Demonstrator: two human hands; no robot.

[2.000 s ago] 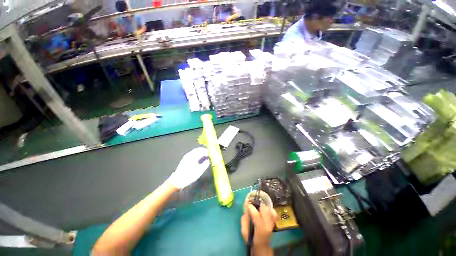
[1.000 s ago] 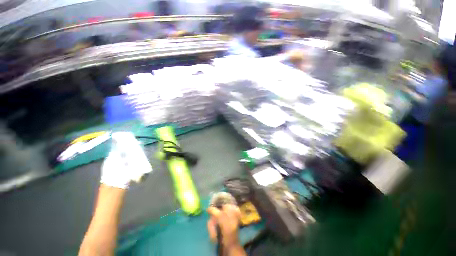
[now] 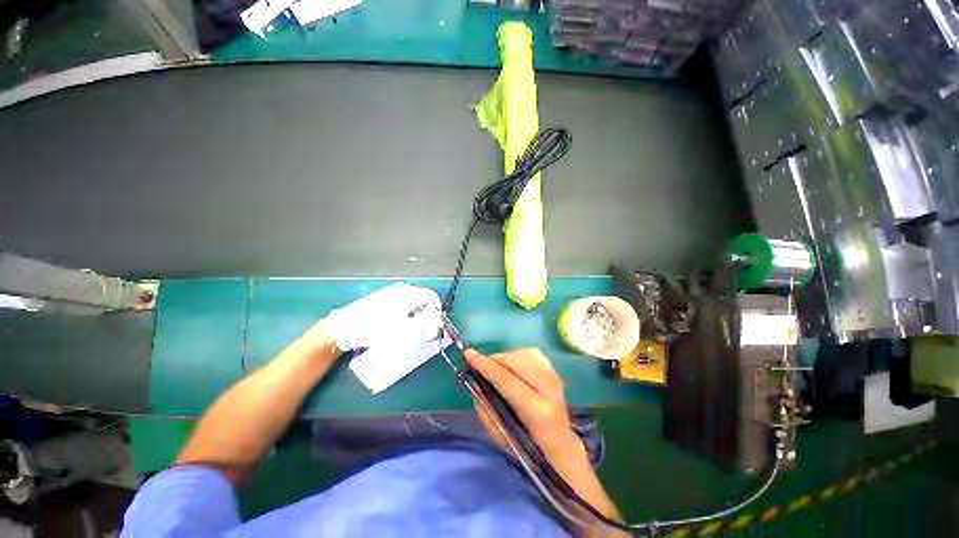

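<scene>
A white power supply unit (image 3: pixel 395 360) lies on the near green mat. My left hand (image 3: pixel 391 318), in a white glove, holds it by its upper end. My bare right hand (image 3: pixel 524 391) holds the black soldering iron (image 3: pixel 497 412) like a pen, with its tip at the end of the unit by my left fingers. Whether the tip touches is too small to tell. The black power cord (image 3: pixel 523 177) runs up from that end and its bundled loop lies over the yellow-green wrapped bar (image 3: pixel 523 244).
The whitish tip-cleaning pot (image 3: pixel 598 327) and a yellow stand base (image 3: pixel 643 364) are right of my right hand. Beyond are the dark feeder box (image 3: pixel 701 384) and green solder spool (image 3: pixel 773 261). Stacked clear trays (image 3: pixel 841 137) fill the right. The dark belt (image 3: pixel 347 168) runs beyond the mat.
The view has tilted down. My left hand has come back from the far left and holds the unit on the near mat. My right hand has moved the iron from the pot to the unit.
</scene>
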